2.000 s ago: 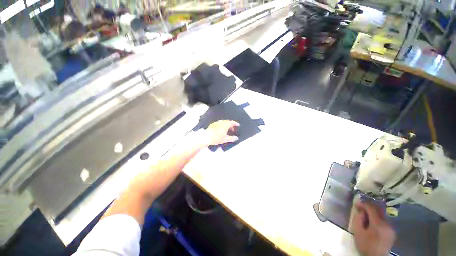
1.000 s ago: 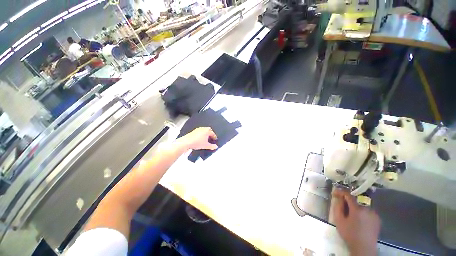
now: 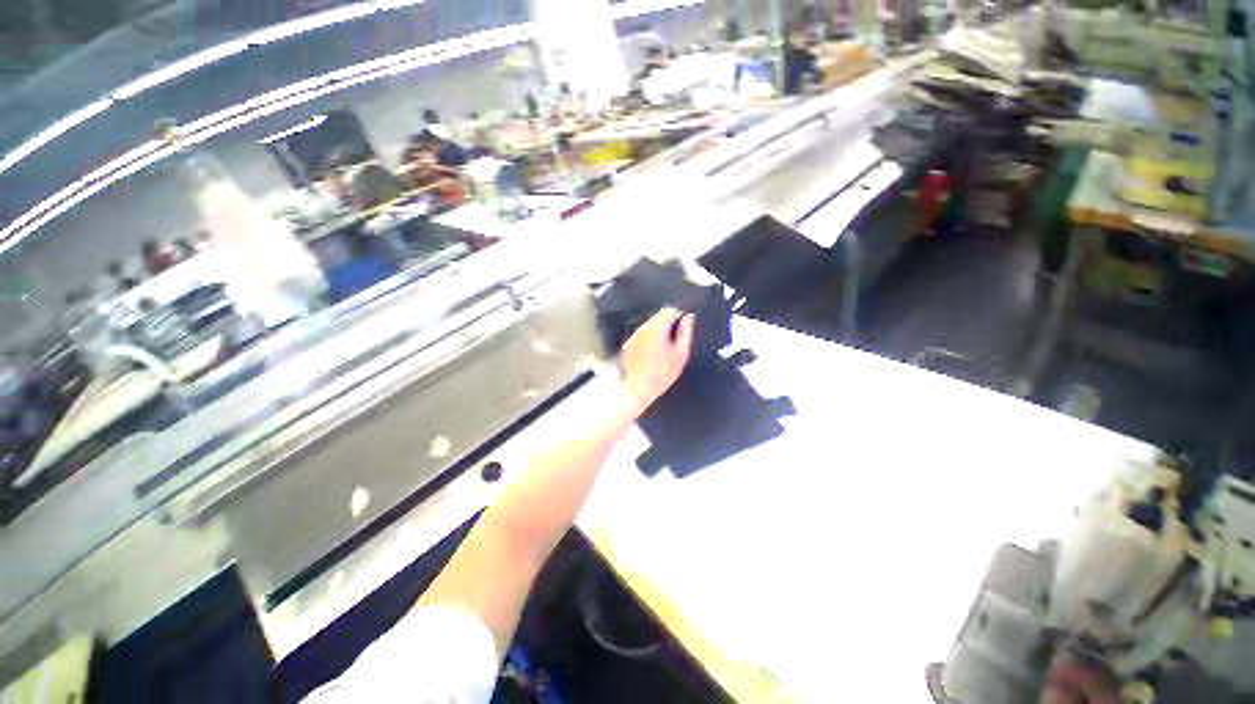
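The black tabbed panel [image 3: 716, 415] lies flat on the white table at its left end, tabs showing on its right and front edges. My left hand [image 3: 657, 355] reaches over the panel's far end to the edge of the heaped black pieces [image 3: 647, 292]; blur hides whether its fingers grip a piece. My right hand [image 3: 1080, 679] is small, dark and cut off by the bottom edge, below the head of the cream-white sewing machine [image 3: 1122, 550]. What its fingers do cannot be seen. The metal needle plate [image 3: 1002, 612] is left of it.
A long metal-sided bench [image 3: 413, 440] runs along the left. A dark flat panel [image 3: 774, 268] lies beyond the heap. The table's yellow front edge [image 3: 647, 605] is near. Another worktable [image 3: 1142, 213] stands at the back right, and a blurred pile of dark material lies beyond.
My left hand has moved from the middle of the tabbed panel forward to the heap. The view has swung left, so the machine and my right hand now sit at the lower right edge.
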